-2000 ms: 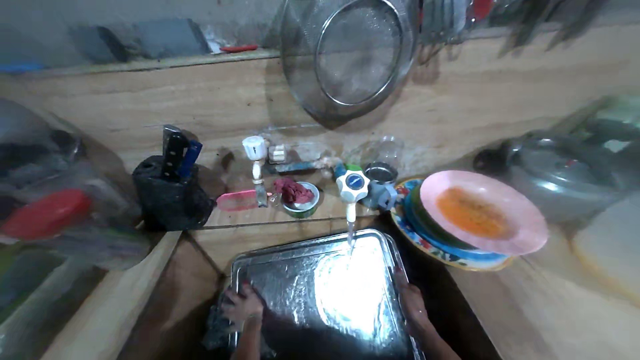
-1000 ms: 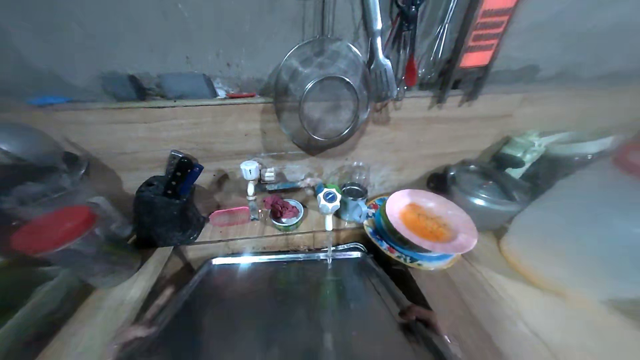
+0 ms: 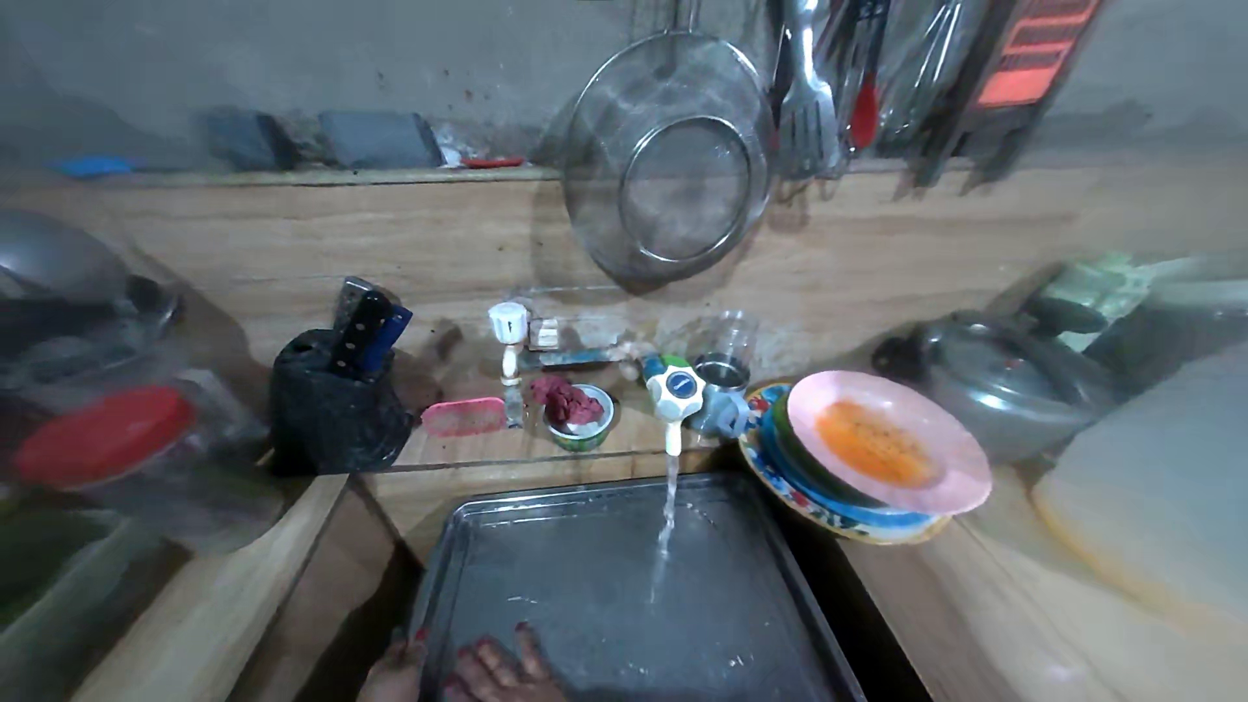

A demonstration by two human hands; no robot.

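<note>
A large rectangular metal tray (image 3: 624,575) lies in the sink basin. Water runs onto it from the white-and-blue tap (image 3: 676,390). My left hand (image 3: 392,671) grips the tray's left edge near the bottom of the view. Just right of it, my right hand (image 3: 505,671) rests with spread fingers on the tray's surface. The lower parts of both hands are cut off by the frame. Behind the basin, a small round tin (image 3: 577,429) holds a crumpled dark pink scrubbing pad (image 3: 565,402), beside a pink plastic brush or holder (image 3: 464,417).
A pink plate (image 3: 936,439) with orange residue tops a stack of dishes at the right. Beyond stands a lidded metal pot (image 3: 1014,380). Knives stand in a black-wrapped holder (image 3: 331,419), near a red-lidded jar (image 3: 107,434). A strainer (image 3: 673,156) and utensils hang above.
My right hand has moved from the tray's right side to its left part, beside my left hand. The tray's strong glare has gone. The view has shifted.
</note>
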